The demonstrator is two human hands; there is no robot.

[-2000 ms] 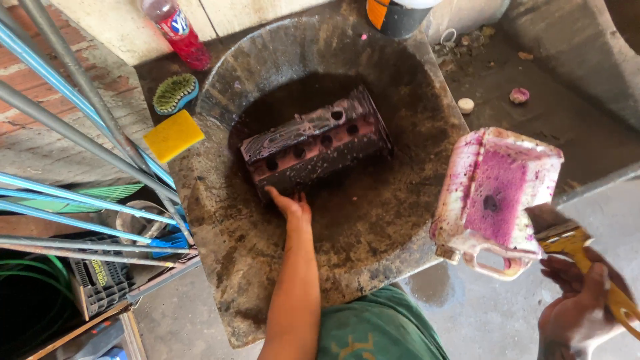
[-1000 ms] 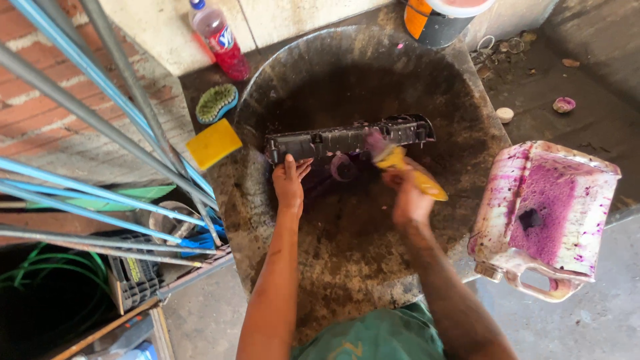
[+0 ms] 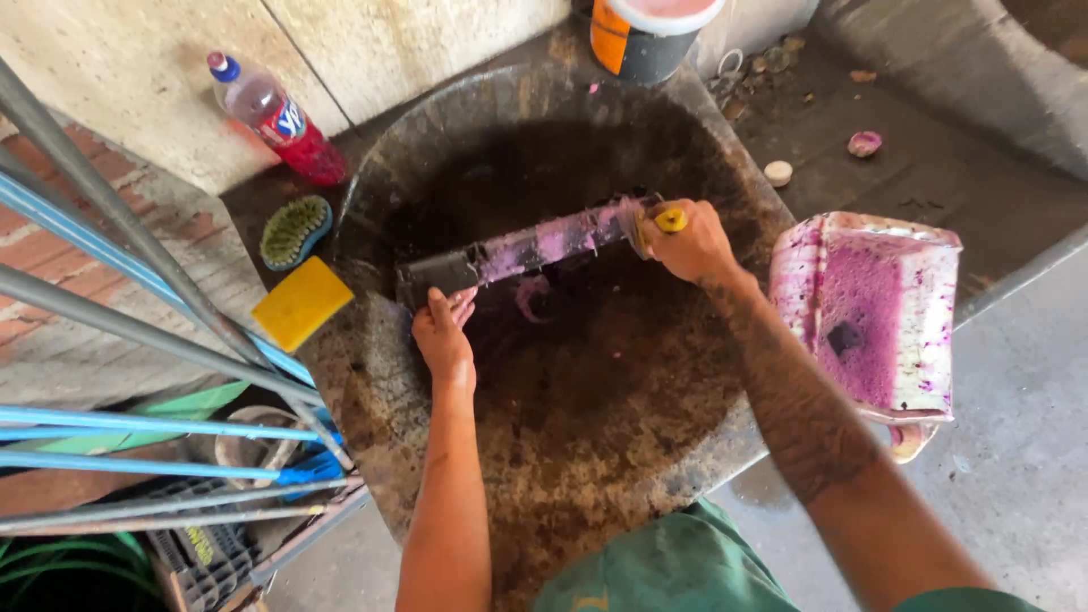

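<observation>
A long dark part, apparently an engine's cover or casting [image 3: 544, 246], lies tilted in the round stone basin [image 3: 612, 476], with pink-purple foam over its upper face. My left hand [image 3: 446, 336] holds its left end, thumb and fingers at the lower edge. My right hand [image 3: 693, 242] grips the yellow handle of a paintbrush [image 3: 637, 229], whose bristles touch the right end of the part. A cut-open plastic jug [image 3: 922, 340] with purple foamy liquid and a dark lump inside stands right of the basin. A patch of foam [image 3: 534, 297] lies below the part.
At the basin's left rim are a yellow sponge [image 3: 303, 304], a scrub brush [image 3: 296, 231] and a bottle of red liquid [image 3: 285, 123]. A bucket [image 3: 650, 38] stands behind. Blue and grey poles [image 3: 153, 336] lean at the left. A concrete trough [image 3: 918, 178] adjoins at right.
My right hand has moved from the jug to the part with the brush. The part has been turned from its face with round holes to a narrower side, and foam now covers much of it.
</observation>
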